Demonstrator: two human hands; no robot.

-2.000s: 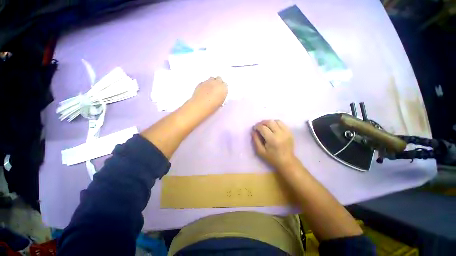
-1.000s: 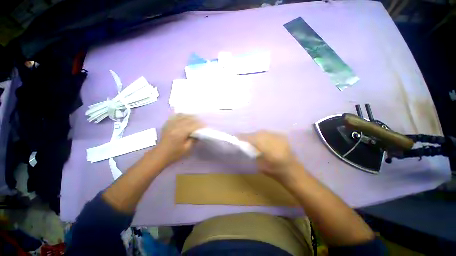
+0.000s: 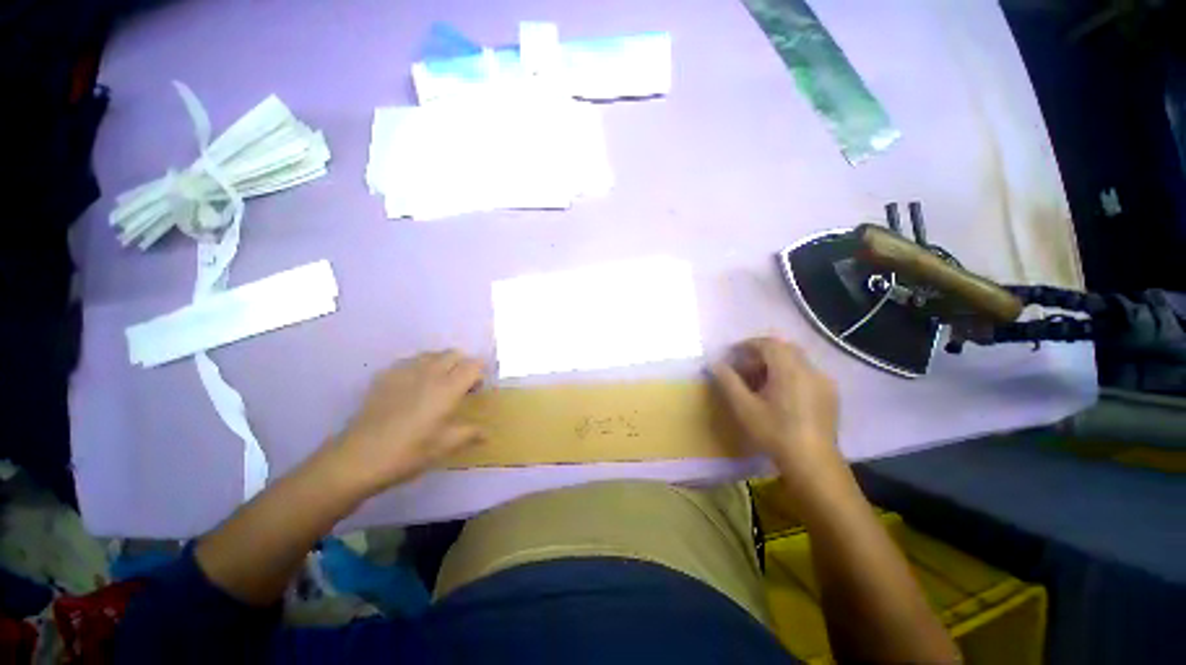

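A white fabric piece (image 3: pixel 597 318) lies flat and unfolded on the lilac table, just beyond the tan pressing template (image 3: pixel 598 424), which has handwritten marks. My left hand (image 3: pixel 429 409) rests over the template's left end, fingertips near the fabric's lower left corner. My right hand (image 3: pixel 784 392) is at the template's right end, thumb and finger near the fabric's lower right corner. Whether either hand grips the template cannot be told. The steam iron (image 3: pixel 865 299) stands at the right, untouched.
A stack of cut panels (image 3: pixel 488 159) lies beyond the fabric, with a banded bundle (image 3: pixel 611 65) behind. A tied bundle of strips (image 3: pixel 221 175) and pile of finished strips (image 3: pixel 234 313) are at left. A green strip (image 3: pixel 832 91) is at far right. The iron hose (image 3: pixel 1054 316) runs right.
The white piece, held blurred between both hands a second ago, now lies flat on the table. Both hands have come down to the template's ends. The view has shifted.
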